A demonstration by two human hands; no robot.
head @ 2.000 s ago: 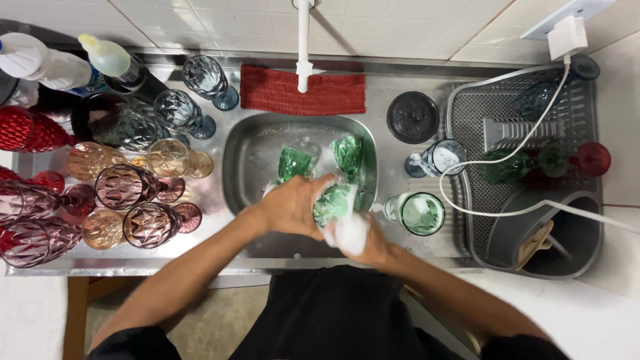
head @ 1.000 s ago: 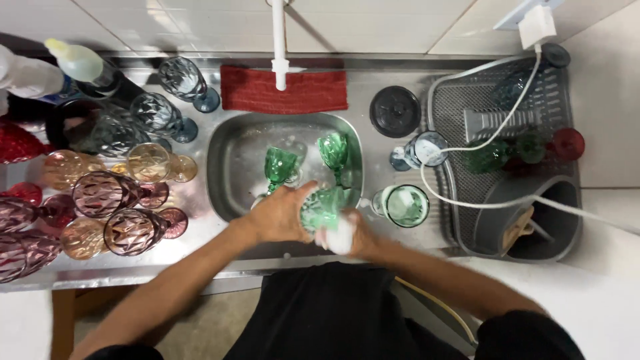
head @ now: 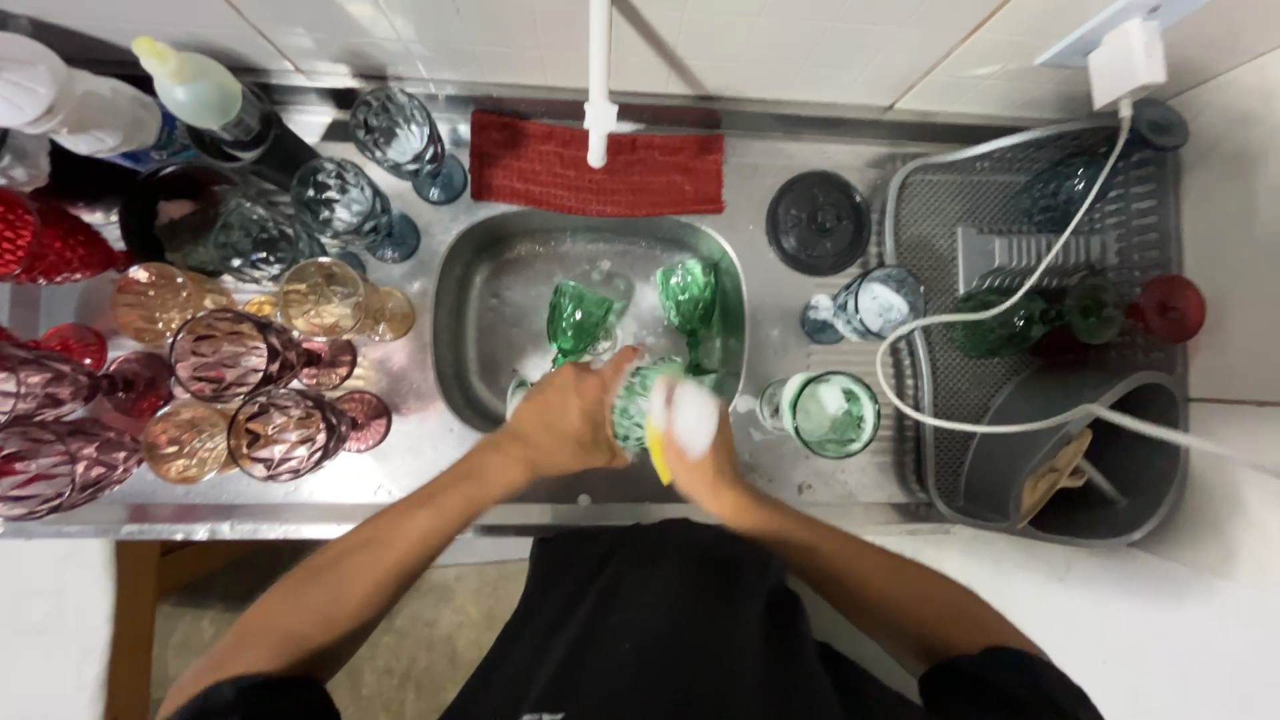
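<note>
Over the front edge of the stainless steel sink [head: 455,375], my left hand [head: 570,420] holds a green glass goblet [head: 632,410] with suds on it. My right hand [head: 705,455] grips a yellow sponge [head: 658,452] covered in white foam, right beside the goblet's bowl. Its fingers are partly hidden by the foam. Two more green goblets, one on the left [head: 580,318] and one on the right [head: 687,295], lie in the basin behind my hands. A soapy green goblet [head: 837,415] stands on the drainboard to the right, with a soapy blue-grey goblet [head: 880,302] behind it.
Several purple [head: 235,355], amber [head: 322,298] and blue-grey goblets [head: 340,198] crowd the left counter beside bottles. A white faucet [head: 598,120] hangs over a red cloth [head: 500,165]. To the right are a black lid [head: 818,222], a grey dish rack [head: 920,215] and a white cable [head: 960,427].
The foamy sponge has shifted against the held goblet, and its yellow side now shows. Both hands stay together over the front of the sink.
</note>
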